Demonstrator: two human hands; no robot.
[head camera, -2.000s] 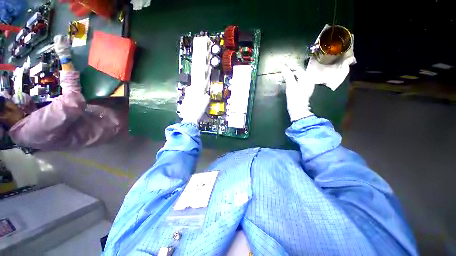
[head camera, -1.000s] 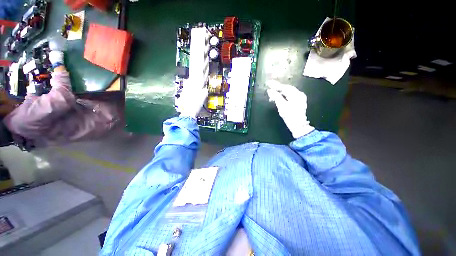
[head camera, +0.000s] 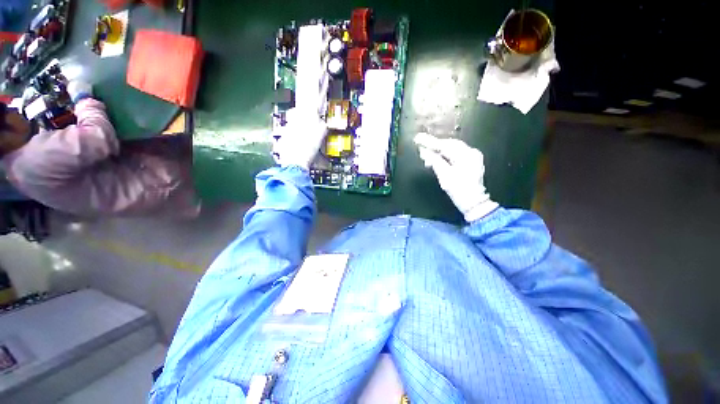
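The power supply board (head camera: 339, 102) lies on the green bench mat in front of me. It has two long white heat sinks, red-orange coils at its far edge and yellow-taped blocks between the heat sinks. My gloved left hand (head camera: 301, 140) is on the near end of the left heat sink (head camera: 312, 63); its fingertips blend with the white bar. My gloved right hand (head camera: 455, 168) is right of the board, off it, fingers bent with thumb and fingertips together; any thin tool in it cannot be made out. The metallic cup with amber liquid (head camera: 523, 39) stands beyond it on a crumpled white wipe (head camera: 517, 88).
A red-orange pad (head camera: 164, 67) lies at the left. Beyond it, another person in a pink sleeve (head camera: 71, 166) handles a board (head camera: 49, 96). A dark area is at the upper right. A grey box (head camera: 75, 343) is at the lower left.
My right hand has moved from beside the wipe nearer to the board, fingers drawn together. My left hand stays on the heat sink. Board and cup sit higher in the picture.
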